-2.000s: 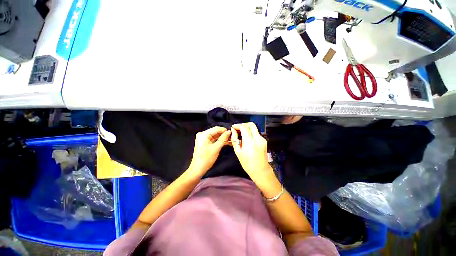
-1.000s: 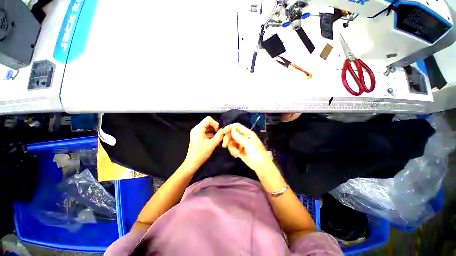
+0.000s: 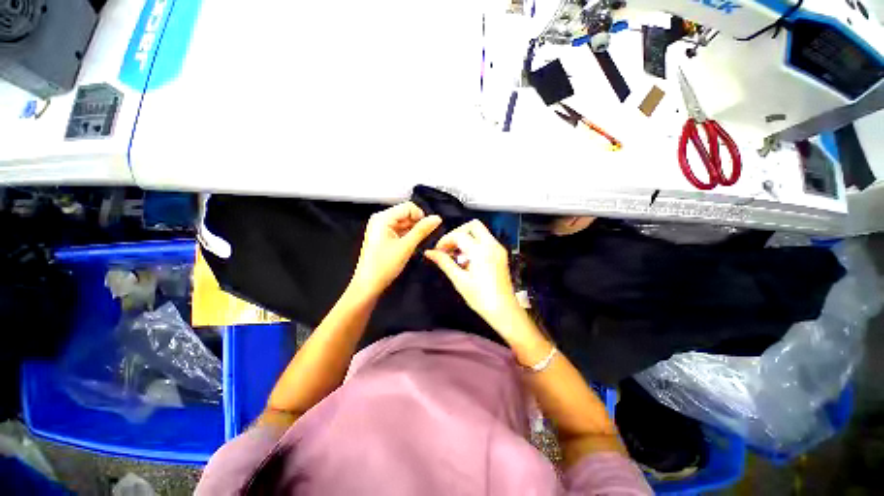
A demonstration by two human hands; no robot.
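A black garment [image 3: 291, 247] lies over the lap, its upper part bunched up against the table's front edge. My left hand [image 3: 393, 247] is at the bunched part, thumb and fingertips together on the cloth. My right hand [image 3: 477, 271] is just to the right and slightly lower, over the cloth, with curled fingers and thumb close to the index finger. A small pale spot shows among its fingers; what it is cannot be made out. The two hands are slightly apart. Any thread between them is too fine to see.
On the white table [image 3: 320, 107] lie red-handled scissors [image 3: 710, 153], an orange-handled tool [image 3: 593, 128], black pieces [image 3: 552, 82] and a tan card [image 3: 651, 100]. A blue bin [image 3: 126, 441] stands left. More black cloth [image 3: 678, 300] and clear plastic [image 3: 805, 339] are right.
My hands have moved apart from their near-touching position, the left one slightly up. The thin stick that showed above my right hand one second ago no longer shows. The view has shifted slightly.
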